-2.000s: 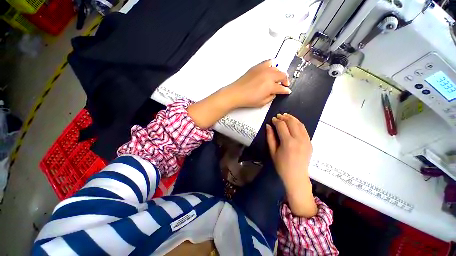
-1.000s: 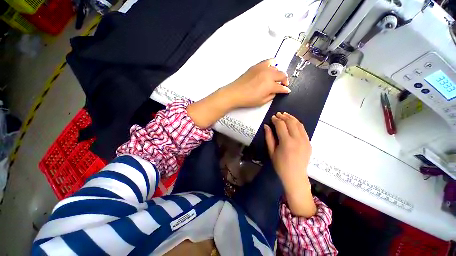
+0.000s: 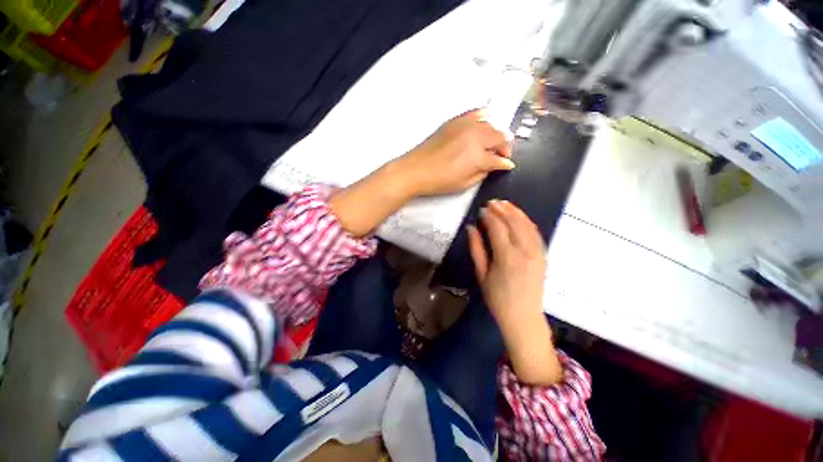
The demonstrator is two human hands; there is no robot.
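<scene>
A dark cut piece (image 3: 541,167) lies under the presser foot (image 3: 527,122) of the white sewing machine (image 3: 722,81) and hangs over the table's front edge. My left hand (image 3: 458,155) pinches the piece's left edge, just in front of the presser foot. My right hand (image 3: 513,262) lies on the piece nearer the front edge, fingers slightly curled and pressing on it; whether it grips the cloth I cannot tell. The machine head and needle area are blurred.
Black bulk fabric (image 3: 244,81) drapes over the table's left side above a red crate (image 3: 122,289). Red-handled snips (image 3: 691,200) lie right of the needle. A dark purple bundle (image 3: 808,334) is at the right end. The white table (image 3: 632,271) has a printed ruler.
The whole view has shifted slightly and blurred. Both hands keep about the same places on the dark piece.
</scene>
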